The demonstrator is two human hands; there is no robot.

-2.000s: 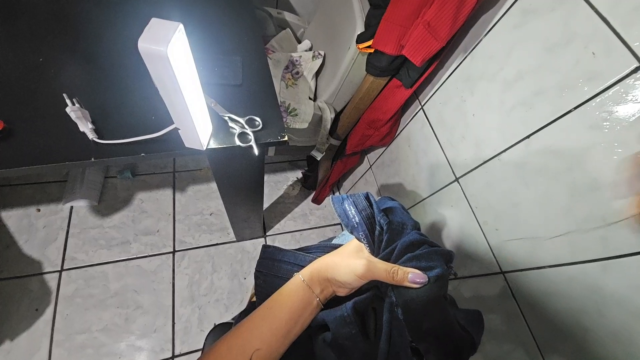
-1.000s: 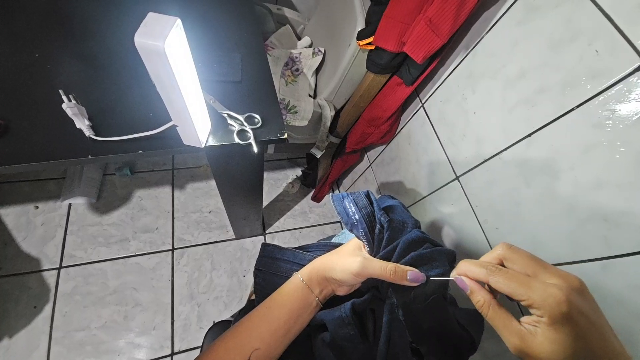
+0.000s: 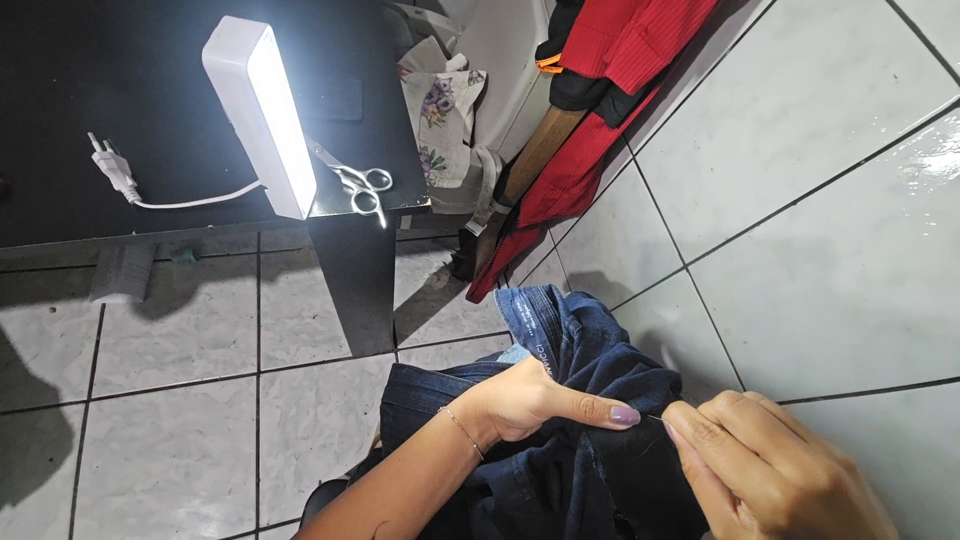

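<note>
Dark blue denim jeans lie bunched at the lower middle, their printed inner waistband turned upward. My left hand grips the denim, thumb stretched out on top and the other fingers hidden under the cloth. Close to the thumb's tip, my right hand pinches a thin sewing needle between thumb and forefinger. The needle's point end is at the fabric beside my left thumb; whether it has gone into the cloth cannot be told. No thread can be made out for certain.
A lit white lamp with a plug stands on the black table. Metal scissors lie at its corner. Red garments hang over a wooden bar, near a floral cloth. Pale floor tiles surround the table leg.
My right hand came in from the right edge to my left thumb, holding the needle. Since one second ago it has moved closer to the thumb, and less of the needle shows.
</note>
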